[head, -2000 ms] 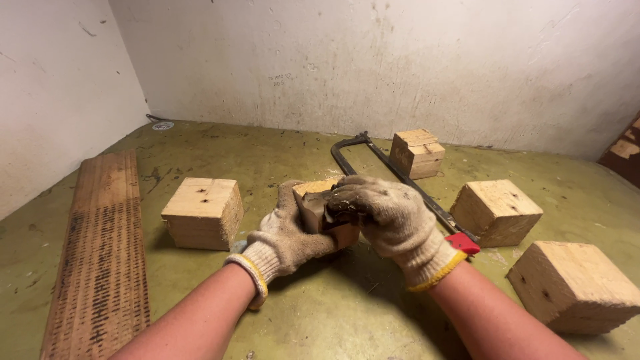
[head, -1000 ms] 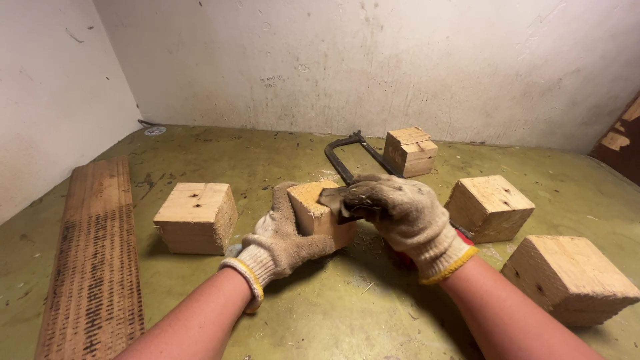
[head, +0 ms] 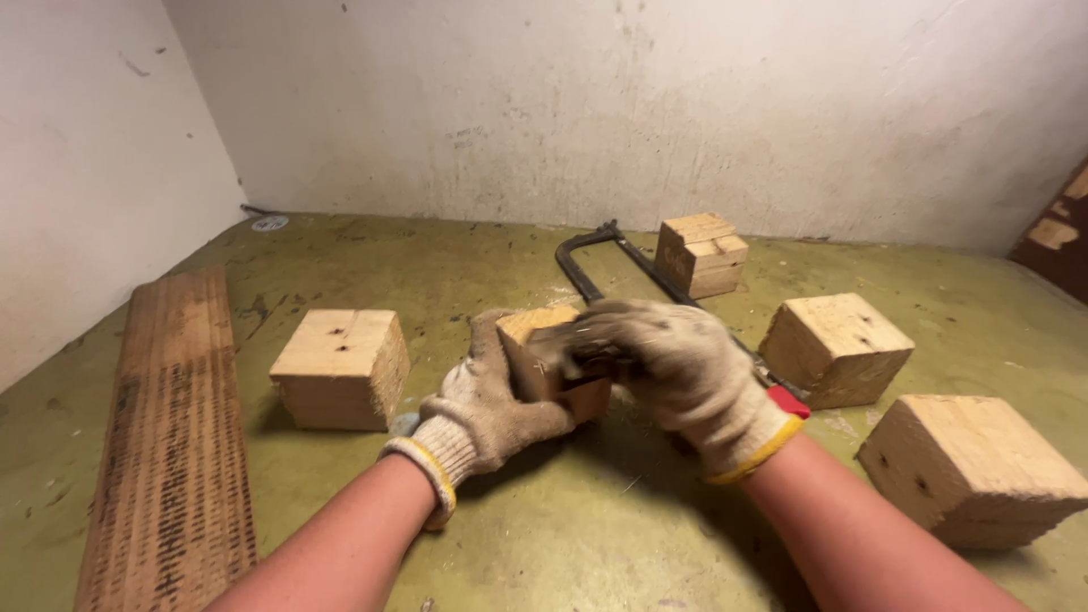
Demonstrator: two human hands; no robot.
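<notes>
My left hand (head: 497,408), in a knit work glove with a yellow-edged cuff, grips a wooden block (head: 534,323) from its left side and below. My right hand (head: 671,361), gloved alike, is closed on a dark, flat piece (head: 557,348) pressed to the block's upper right edge; motion blur hides what it is, perhaps sandpaper. Behind the hands a hacksaw (head: 575,270) with a dark frame lies on the green surface, its red handle (head: 788,401) partly hidden by my right wrist.
One wooden block (head: 336,357) sits left of my hands. Another block (head: 701,252) is near the back wall, with two more (head: 837,347) (head: 977,467) at right. A long printed plank (head: 174,425) lies far left.
My right hand has shifted about the block's top and right edge with the dark piece in it. My left hand keeps its hold on the block.
</notes>
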